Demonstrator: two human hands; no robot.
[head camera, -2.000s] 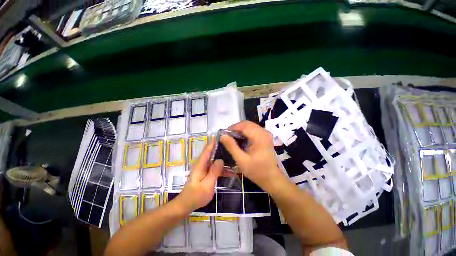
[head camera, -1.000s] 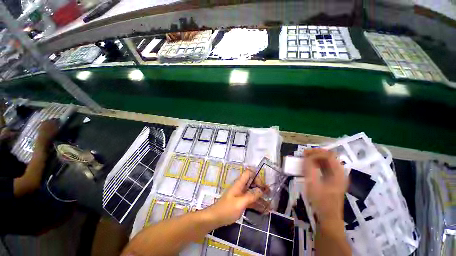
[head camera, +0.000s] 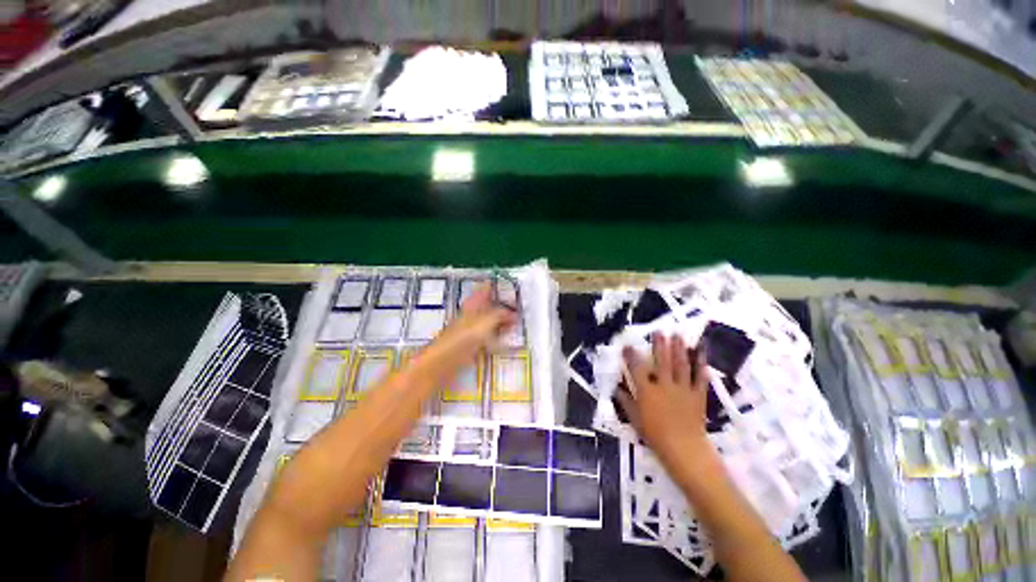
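Observation:
The blister tray (head camera: 550, 341) lies before me with rows of dark-rimmed and yellow-edged frames. My left hand (head camera: 486, 318) is at its top right pocket, fingertips on a dark-rimmed frame (head camera: 508, 292) that is partly hidden and blurred. The die-cut sticker sheet (head camera: 523, 483), with black rectangles and some empty windows, lies across the lower tray. My right hand (head camera: 665, 392) rests palm down, fingers spread, on the white waste liner pile (head camera: 773, 426), with black pieces (head camera: 727, 347) beside it.
A sheet stack (head camera: 216, 421) lies left of the tray. Stacked filled trays (head camera: 932, 443) stand at the far right. A green conveyor belt (head camera: 454, 216) runs behind, with more trays (head camera: 602, 85) beyond it. A small fan (head camera: 68, 387) is at far left.
My left hand has carried the frame forward to the tray's top right pocket. My right hand, which held a small white piece, has moved down onto the waste pile. The view has shifted.

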